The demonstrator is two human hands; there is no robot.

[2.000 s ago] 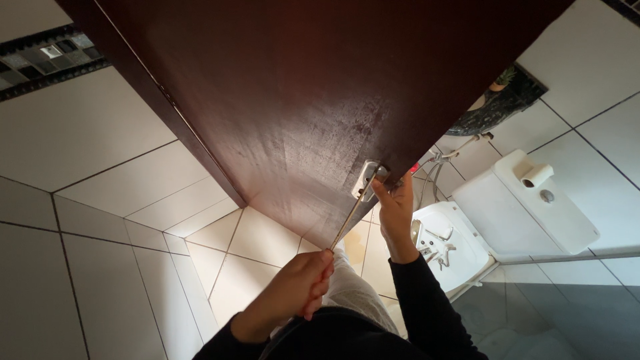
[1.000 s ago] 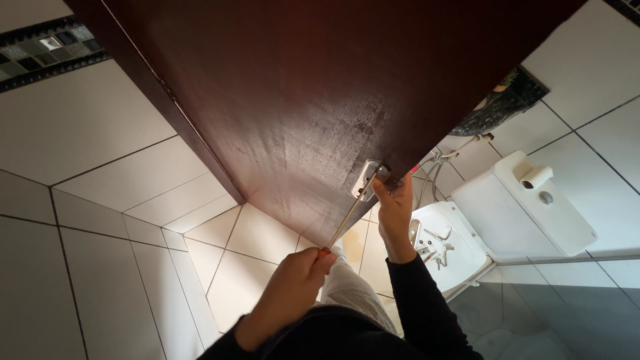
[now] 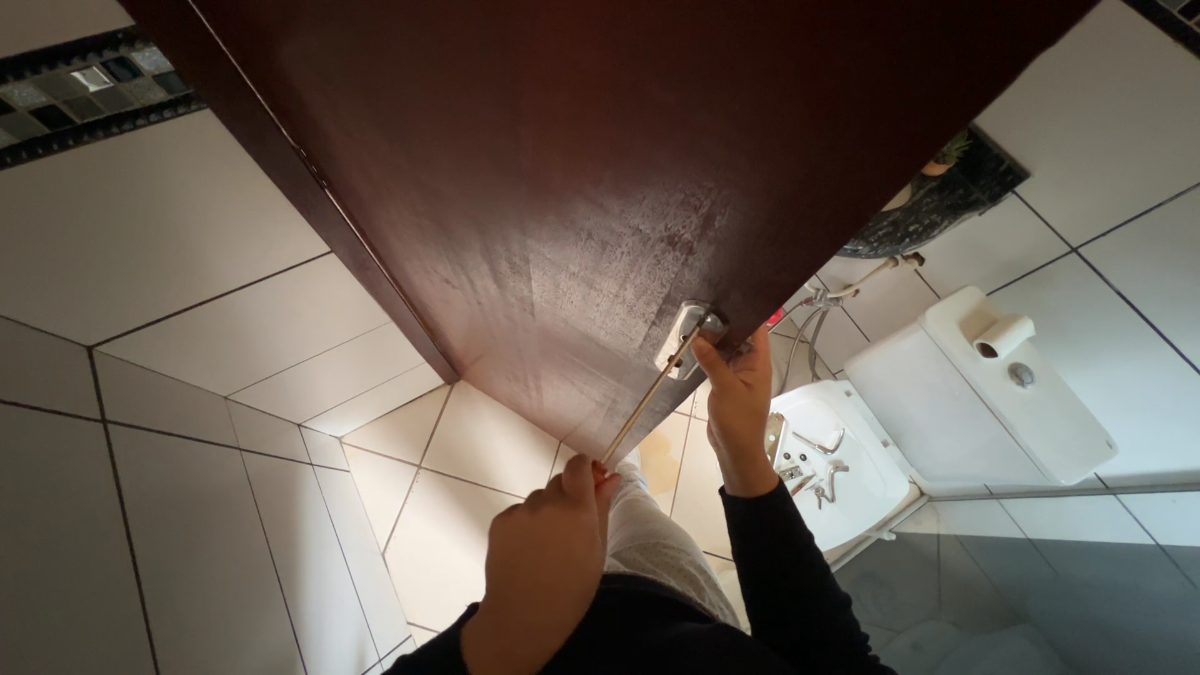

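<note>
A dark reddish-brown wooden door [image 3: 581, 187] fills the upper middle of the head view. Near its edge sits a shiny metal lock plate [image 3: 677, 349]. My left hand [image 3: 547, 544] is closed around the handle of a long screwdriver [image 3: 647, 403], whose shaft reaches up to the plate; its tip is hard to make out. My right hand [image 3: 739, 403] grips the door edge beside the plate, with the thumb on the plate's side near the shaft and the fingers partly hidden behind the door.
Right of the door stands a toilet with a white cistern [image 3: 994, 394]. On its closed lid [image 3: 872, 497] lie metal door handles and small hardware. A cardboard roll [image 3: 1005, 336] rests on the cistern. Farther up are a dark stone basin counter [image 3: 923, 220] and flexible hoses. Tiled walls stand around.
</note>
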